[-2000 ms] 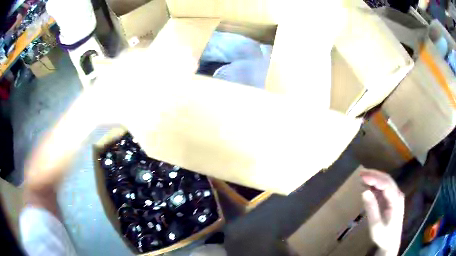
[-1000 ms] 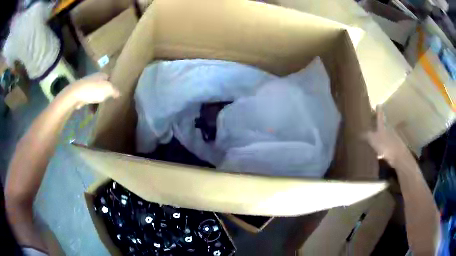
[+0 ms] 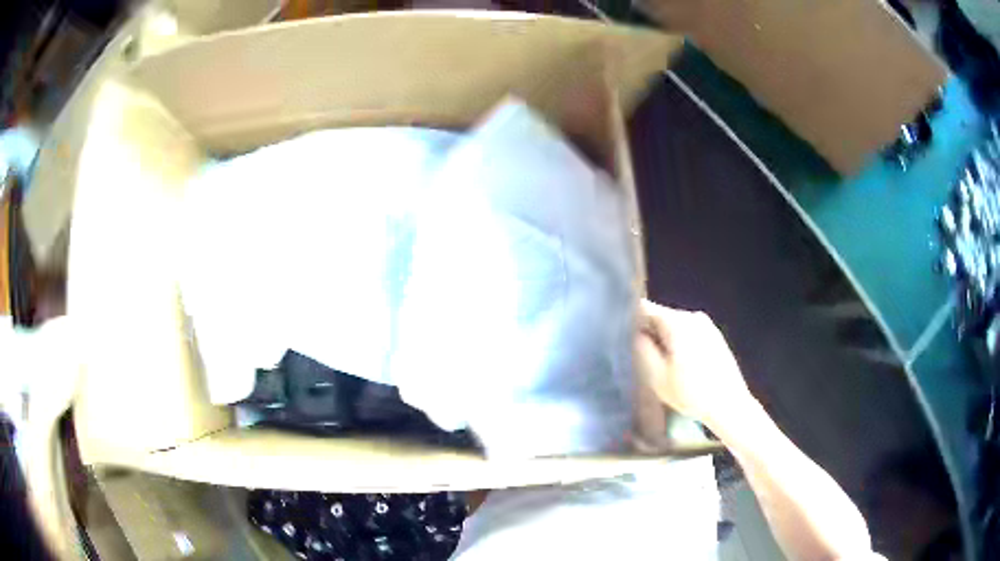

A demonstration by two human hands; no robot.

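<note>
A large open brown carton (image 3: 384,71) is in front of me, held between my two hands. A white soft packing sheet (image 3: 318,241) covers most of its inside. Dark parts (image 3: 329,400) show below the sheet at the carton's near left. My right hand (image 3: 685,356) is closed on the carton's right side, with some fingers hidden by the wall. My left hand (image 3: 49,356) is at the carton's left side, blurred and washed out, with its fingers hard to make out.
A green-matted bench (image 3: 877,241) with a pale edge line curves along the right. A brown cardboard piece (image 3: 806,77) and a pile of shiny parts (image 3: 976,219) lie on it. Below the carton, a box of black round parts (image 3: 367,526) shows at the bottom edge.
The view has swung toward the bench. My hands, spread at the carton's sides one second ago, are now against it, and the carton has moved with them. The floor cartons have left the right side.
</note>
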